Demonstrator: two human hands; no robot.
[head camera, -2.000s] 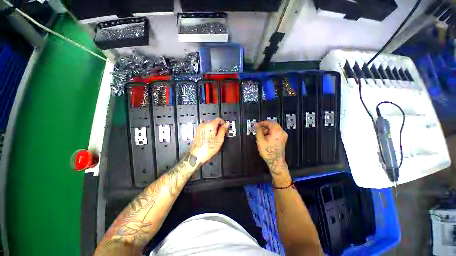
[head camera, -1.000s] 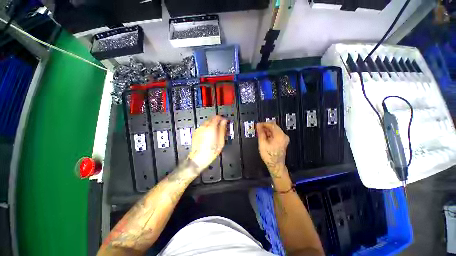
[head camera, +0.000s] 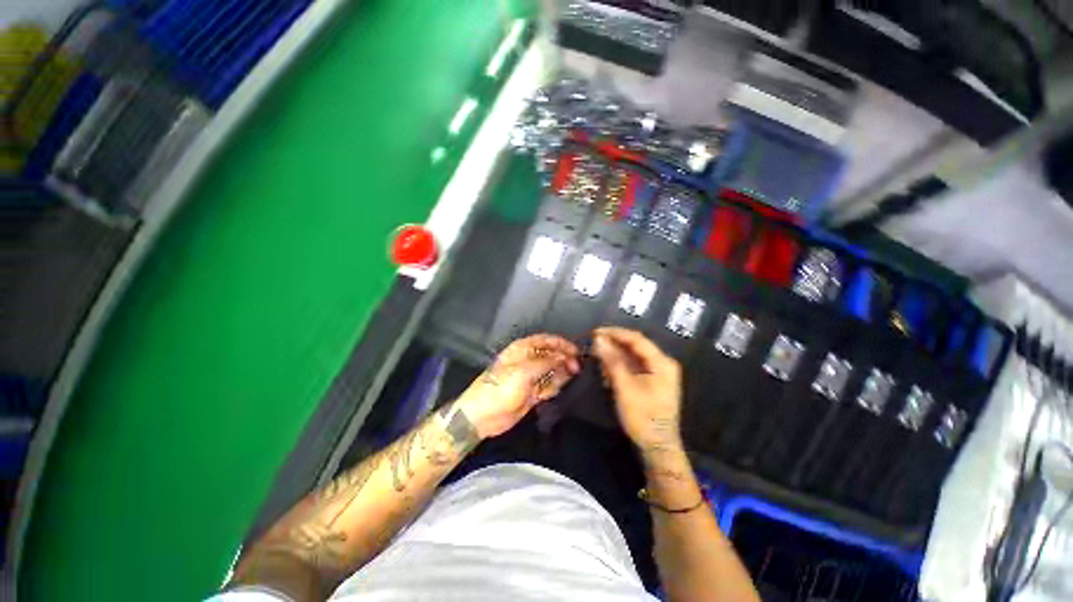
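My left hand (head camera: 530, 374) and my right hand (head camera: 637, 379) are close together over the near ends of the left black housings (head camera: 694, 376). The fingertips of both hands nearly meet. A tiny dark speck shows between them, too blurred to identify, and I cannot tell which hand holds it. The housings lie side by side in a slanting row. Each has a silver-white metal plate (head camera: 638, 294) on it. The frame is blurred, and the housings' near ends are partly hidden by my hands.
The red pot (head camera: 414, 247) stands on the white rail of the green conveyor belt (head camera: 235, 306), left. Loose metal fittings (head camera: 588, 118), red bins (head camera: 771, 253) and an open blue tray (head camera: 777, 165) are behind the housings. The blue crate (head camera: 812, 529) and white tray (head camera: 977, 494) are right.
The view has turned left and tilted, showing more of the belt. My hands have left the plates mid-row and come together at the near left end of the row.
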